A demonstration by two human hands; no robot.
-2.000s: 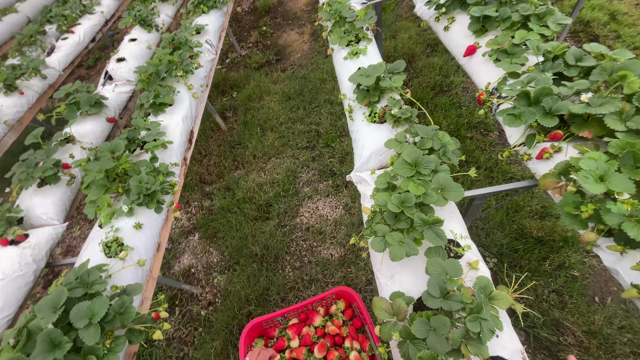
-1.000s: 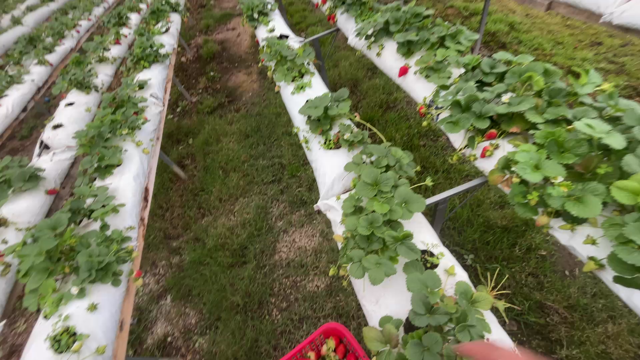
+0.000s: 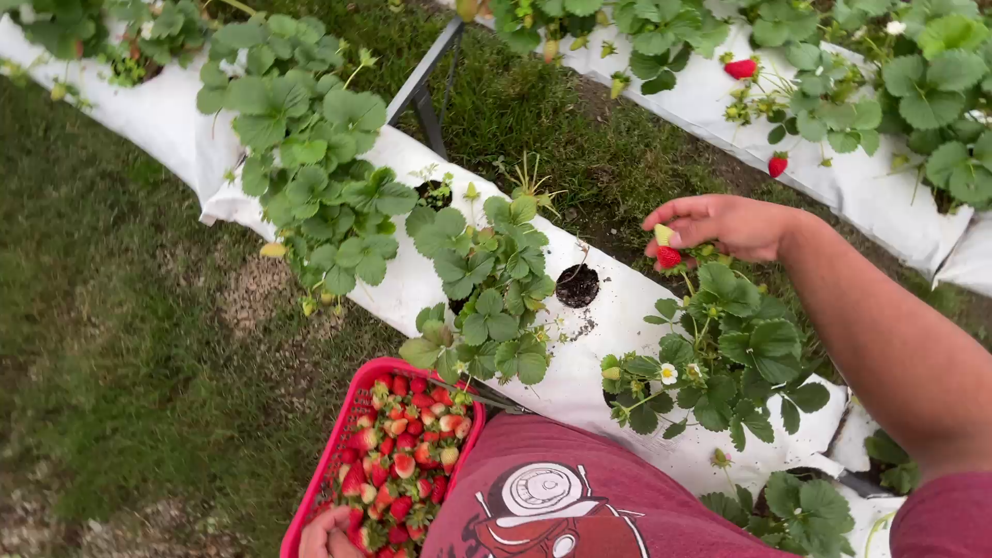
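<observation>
My right hand is at the far edge of the near white grow bag, its fingers closed around a red strawberry and a yellowish leaf or unripe fruit beside it. Just below the hand grows a strawberry plant with a white flower. My left hand is at the lower end of a red plastic basket, its fingertips over the rim, against the heap of picked strawberries. Part of that hand is cut off by the frame's bottom edge.
The near white grow bag runs diagonally, carrying more strawberry plants and a soil-filled hole. A metal support stands behind it. Another grow bag with ripe strawberries lies at the upper right. Grass covers the ground at left.
The view has swung right and down. My right hand, at the bottom edge one second ago, is now out over the far side of the row, holding a strawberry. More of the basket shows.
</observation>
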